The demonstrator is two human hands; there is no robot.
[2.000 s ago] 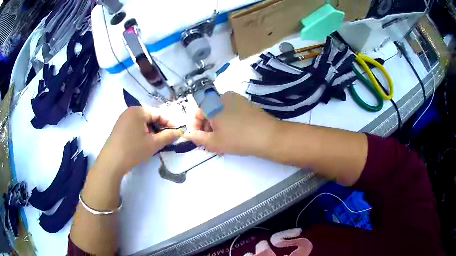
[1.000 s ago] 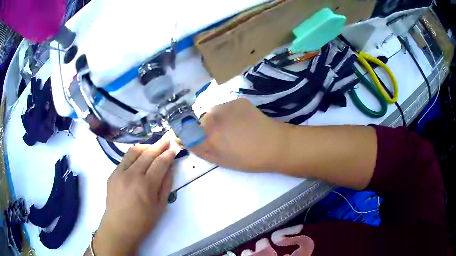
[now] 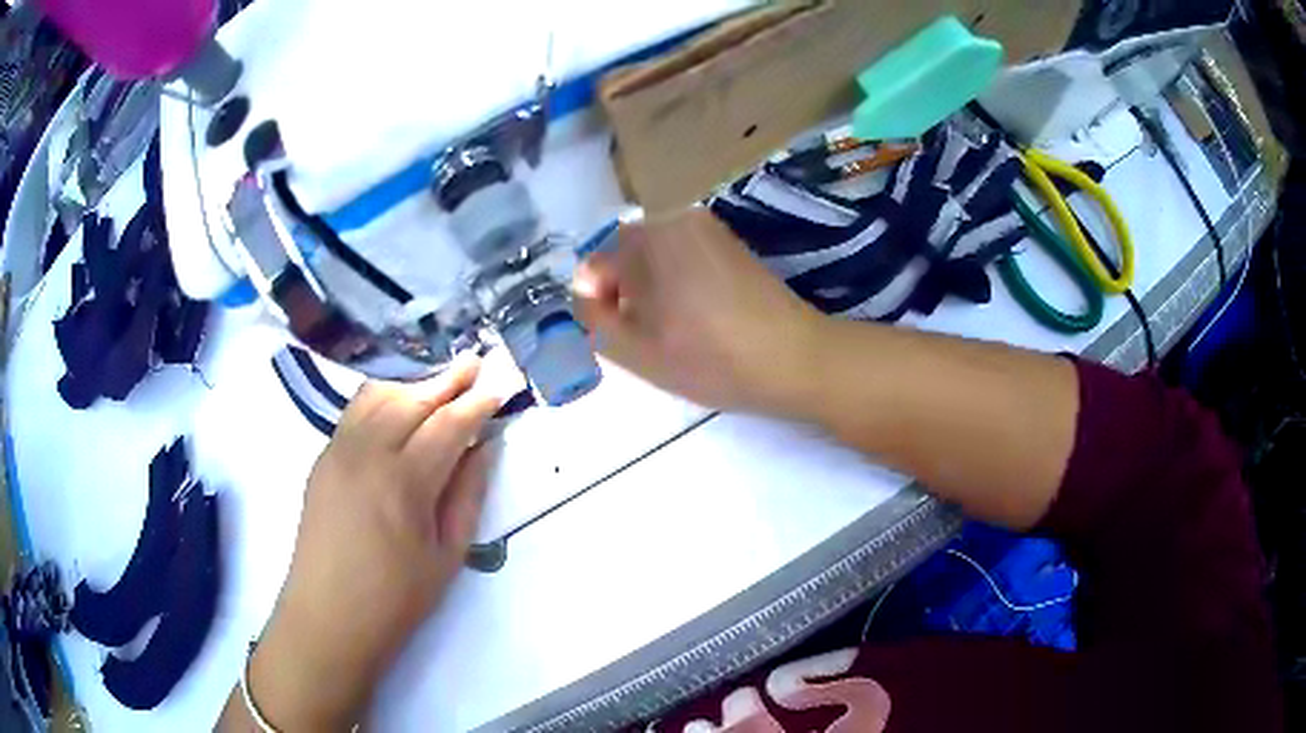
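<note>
A dark, white-striped band [image 3: 311,392] lies at the needle area of the white sewing machine [image 3: 373,86], curving out to the left. My left hand [image 3: 394,480] lies flat over the band, fingertips beside the presser foot. A small dark end of cloth shows between those fingertips and the blue-grey fitting [image 3: 566,358]. My right hand [image 3: 695,308] is raised right of the fitting, blurred, its fingers curled; whether it holds anything cannot be told. The needle is hidden behind the fitting.
Striped bands [image 3: 874,236] lie bundled right of the machine, beside yellow-green scissors [image 3: 1081,222]. Cardboard [image 3: 716,108] and a mint-green piece [image 3: 931,79] are above. Dark curved pieces [image 3: 161,573] and a dark pile [image 3: 122,315] lie left. A measuring tape [image 3: 745,616] edges the table.
My left hand has flattened onto the cloth from its earlier pinch. My right hand has moved up and away from the needle area. The striped band now shows left of the machine head.
</note>
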